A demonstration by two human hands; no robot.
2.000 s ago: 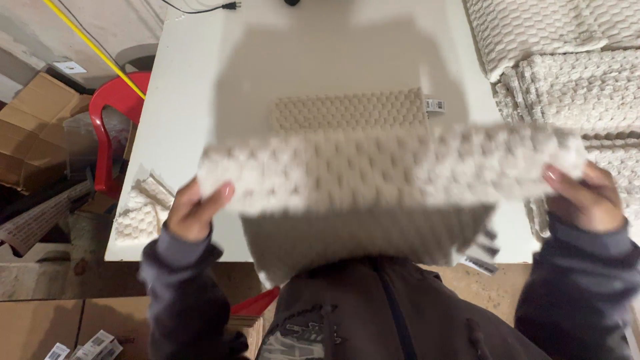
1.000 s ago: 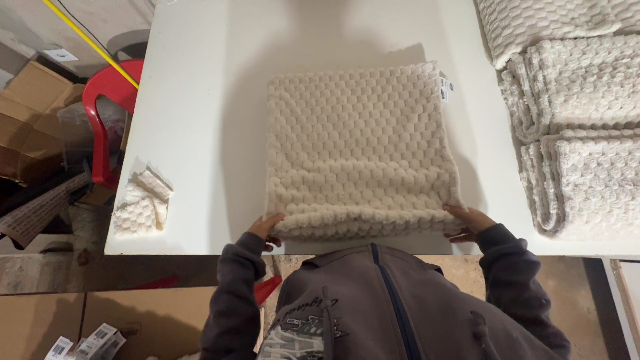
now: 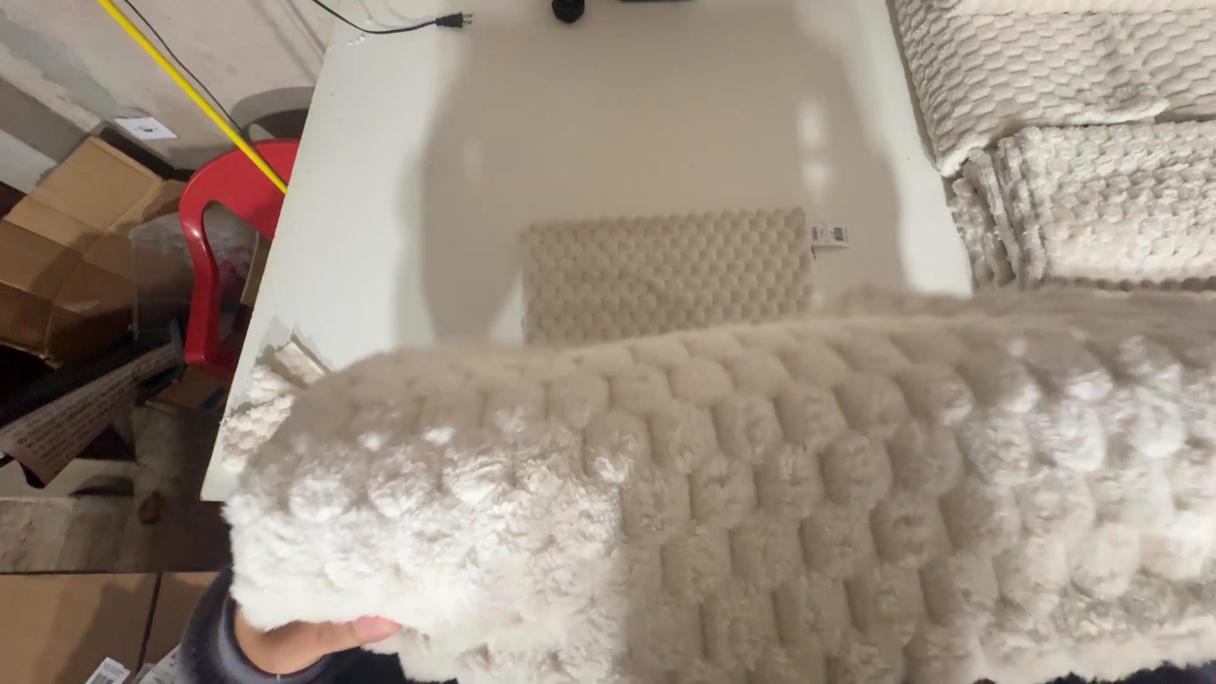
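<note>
A cream plush fabric piece with a bubble texture is raised close to the camera and fills the lower right of the head view. My left hand grips its lower left edge, thumb on the near face. My right hand is not visible. Behind the raised edge, more of the same textured fabric lies flat on the white table, with a white tag at its upper right corner. Whether the two parts are one piece is hidden.
Folded cream textured fabrics are stacked at the right. A small fabric bundle lies at the table's left edge. Beyond that edge are a red plastic chair and cardboard boxes. A black plug lies at the far edge.
One second ago both hands were at the fabric's near edge, low on the table. Now the fabric is lifted toward the camera, and my right hand has gone out of sight.
</note>
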